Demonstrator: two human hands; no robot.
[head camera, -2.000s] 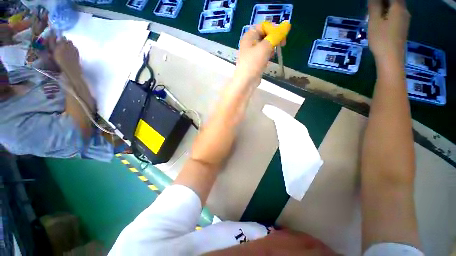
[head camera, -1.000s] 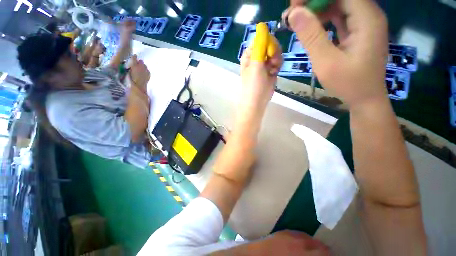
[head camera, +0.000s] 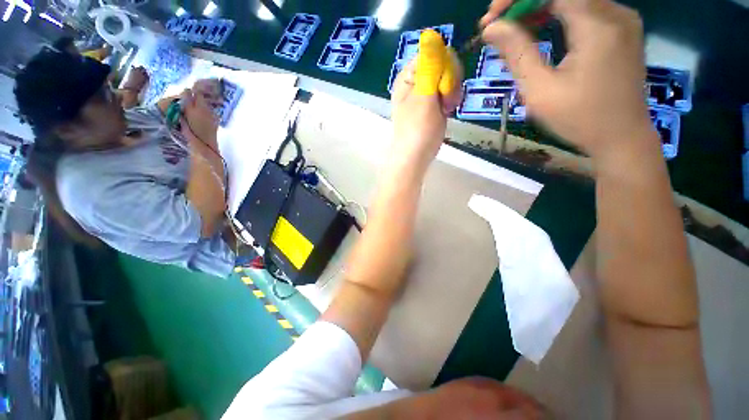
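Note:
My left hand (head camera: 427, 90), with yellow finger cots, is raised at the belt edge with its fingers curled together; whether something small is pinched there cannot be told. My right hand (head camera: 575, 82) is blurred and grips a green-handled tool (head camera: 524, 10) near the top edge. The tool's thin dark end points toward the yellow fingertips. Light-blue cases (head camera: 484, 102) with black and white parts inside lie in pairs on the dark green belt beyond and between my hands. My right hand and forearm hide part of the belt.
A black box (head camera: 312, 238) with a yellow label and cables stands left of my left forearm. A white sheet piece (head camera: 530, 283) lies between my forearms. A thin upright stick (head camera: 504, 123) shows at the worn belt edge. A seated person (head camera: 140, 184) at left holds a blue case.
My right hand has moved left from over the right-hand cases to beside my left hand, and the green tool now shows in it. The view has shifted, bringing the seated person's head into view.

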